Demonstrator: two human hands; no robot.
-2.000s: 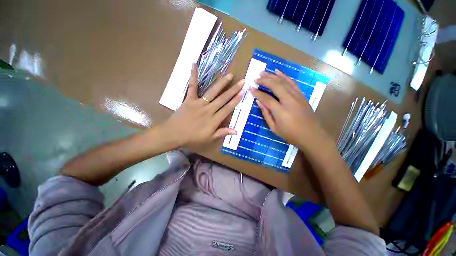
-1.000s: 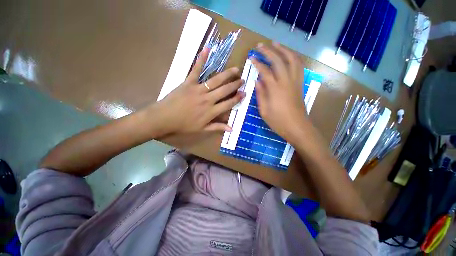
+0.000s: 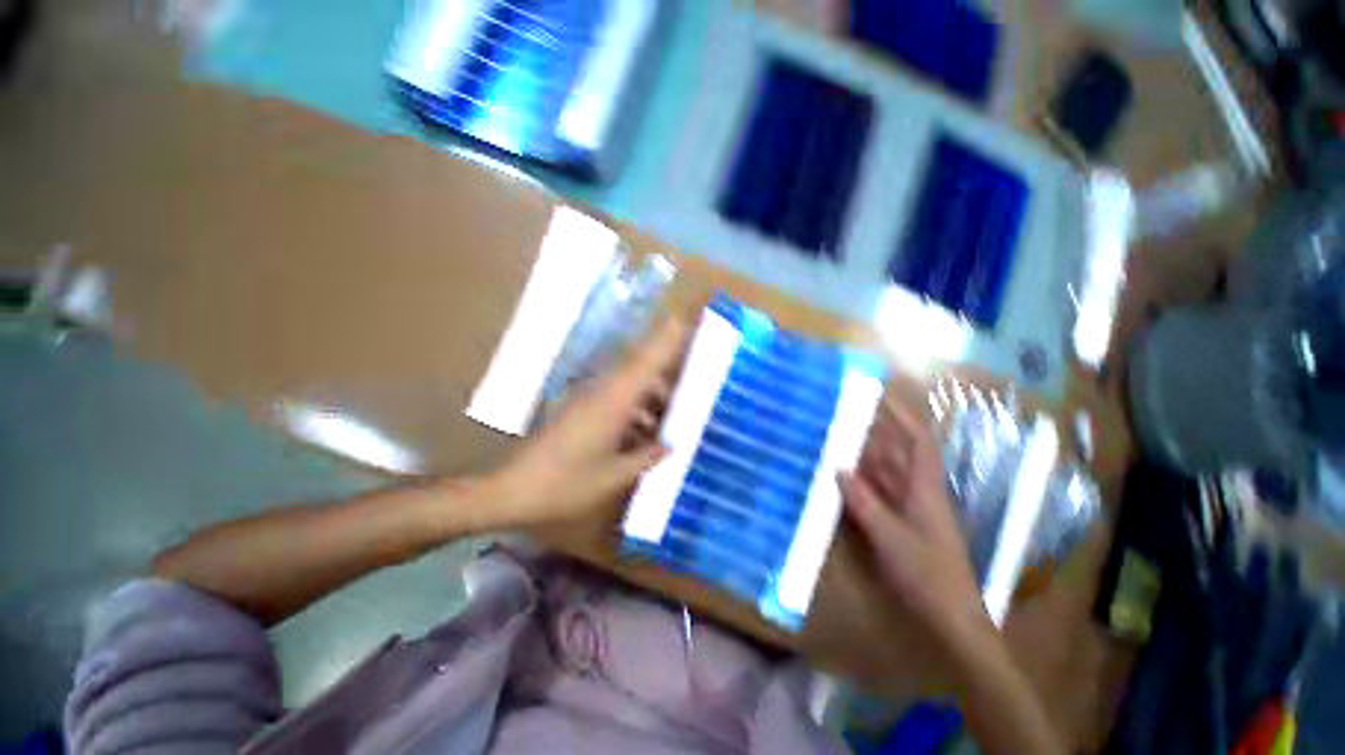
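A bright blue solar cell string with silvery lines is between my two hands, with a white strip along its left end and another along its right end. My left hand is at its left edge, thumb at the white strip, fingers partly hidden beside it. My right hand is at its right edge, thumb near the right white strip. Both hands appear to hold the string by its sides. The picture is blurred, so whether it is lifted is unclear.
Loose ribbon bundles lie left and right, beside white strips. A curved blue stack is at the back left. Dark cell pieces lie on the pale mat. A large grey round housing stands at right.
The view has shifted, bringing the back stack into sight. My right hand has moved from over the string's top to its right edge. My left hand is now at the left edge.
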